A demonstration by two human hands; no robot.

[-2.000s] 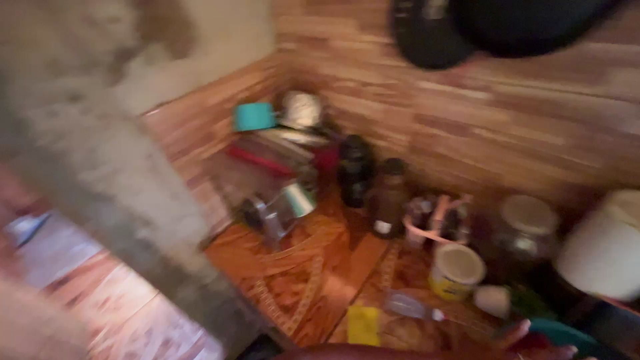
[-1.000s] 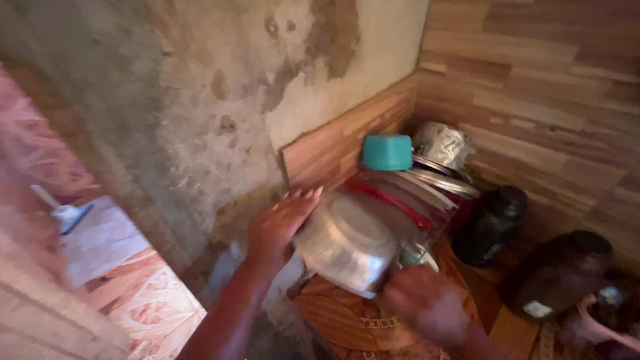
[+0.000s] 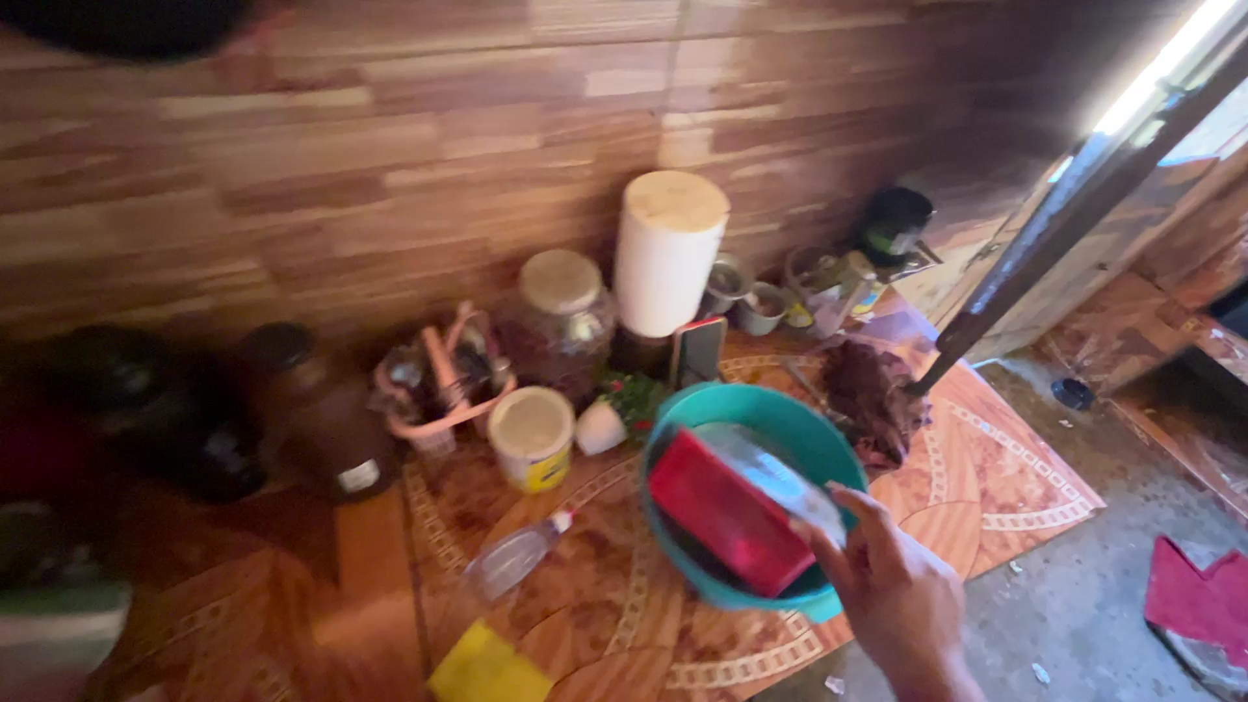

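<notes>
My right hand [image 3: 892,575] reaches over the near right rim of a teal plastic basin [image 3: 658,517], thumb and forefinger at the end of a clear plastic container [image 3: 770,473]. Whether the fingers grip it is hard to tell. A red plastic container [image 3: 726,512] lies tilted against the clear one, inside the basin. My left hand is out of view. Left of the basin a clear plastic bottle [image 3: 517,558] lies on its side, and a yellow sponge or cloth [image 3: 487,668] is at the bottom edge.
Along the wood-patterned wall stand a dark bottle [image 3: 327,429], a pink basket [image 3: 448,419] of utensils, a lidded tub [image 3: 531,439], a large jar [image 3: 561,322], a white cylinder [image 3: 670,258] and a phone [image 3: 698,353]. A brown cloth [image 3: 873,400] lies right of the basin, near a dark post [image 3: 1063,205].
The view has swung right from the dish rack corner to the basin. A second ago both hands were at a metal pot beside the rack; now the right hand is at the basin.
</notes>
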